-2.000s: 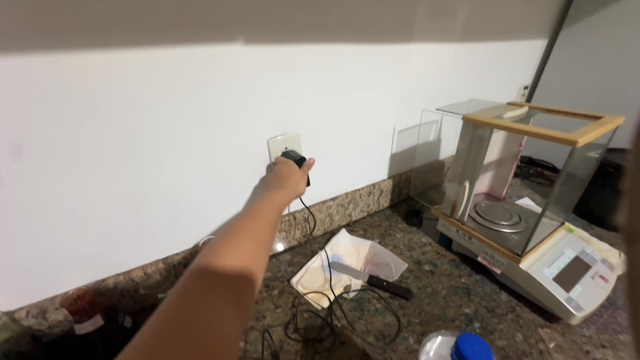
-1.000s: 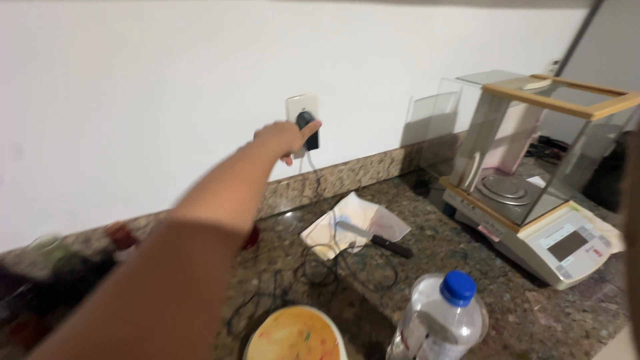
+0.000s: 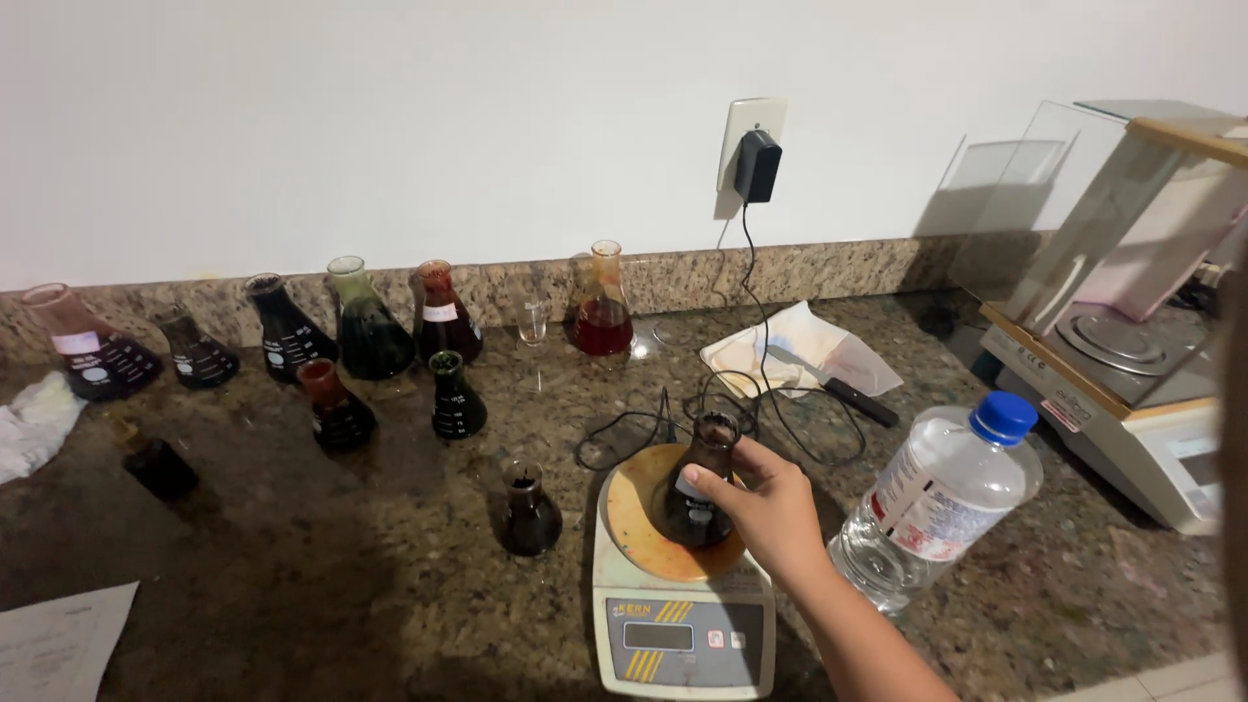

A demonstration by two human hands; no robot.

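My right hand (image 3: 770, 502) grips an Erlenmeyer flask of dark liquid (image 3: 698, 507) by its neck and side, thumb on the near side. The flask is over the stained round pan (image 3: 632, 522) of a Kern balance (image 3: 684, 673); whether it rests fully there, I cannot tell. The display of the balance looks blank. Just left of the pan, a small flask of dark liquid (image 3: 529, 522) stands on the counter. A black power adapter (image 3: 758, 168) sits in the wall outlet (image 3: 736, 127), its cord running down behind the balance. My left hand is out of view.
Several flasks of dark, green and red liquid (image 3: 370, 336) line the back left. A plastic bottle with a blue cap (image 3: 936, 497) stands right of my hand. Behind lie a knife (image 3: 858, 398) and stained paper (image 3: 799, 336). A glass-sided analytical balance (image 3: 1111, 390) is far right.
My left hand has let go of the power adapter at the outlet and left the view. My right hand has come in, holding a flask at the balance. The view has swung left and down.
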